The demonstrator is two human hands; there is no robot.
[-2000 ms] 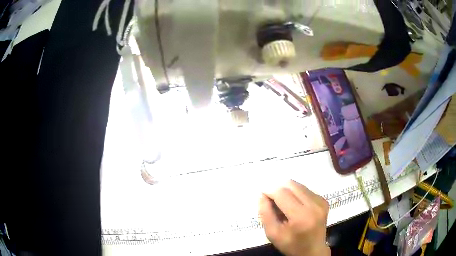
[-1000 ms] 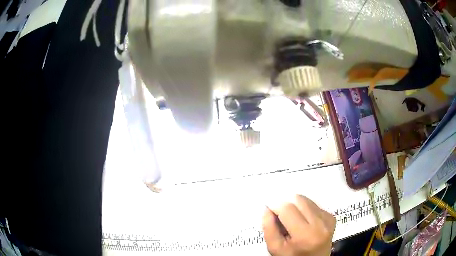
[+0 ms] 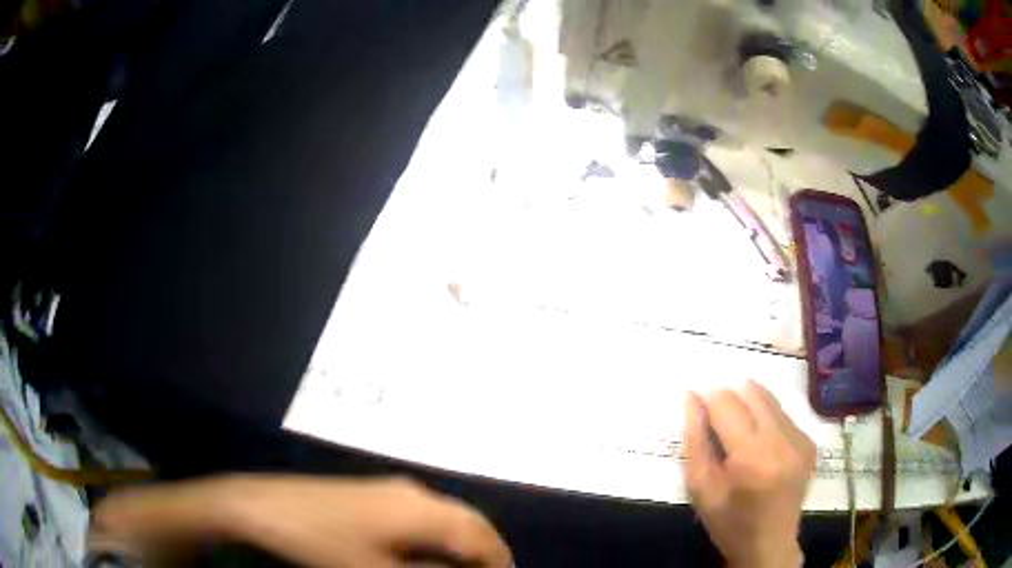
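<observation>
Large black cloth covers the left side of the white machine table. My right hand is curled on the table's front part. A small dark bit shows between its thumb and fingers; whether it is a held thing or shadow I cannot tell. My left hand is blurred at the bottom edge, in front of the table. Its fingers are partly cut off and I cannot see whether it holds anything. The sewing machine head is above, its needle area lost in glare.
A smartphone with a lit screen lies right of the machine, a cable below it. A pinkish, slim tool lies beside the machine's ribbed knob. Papers are at the far right. Black cloth lies below the table's front edge.
My left hand has come into view at the bottom. The view has shifted, so the machine head sits higher and further right. My right hand stays curled on the table.
</observation>
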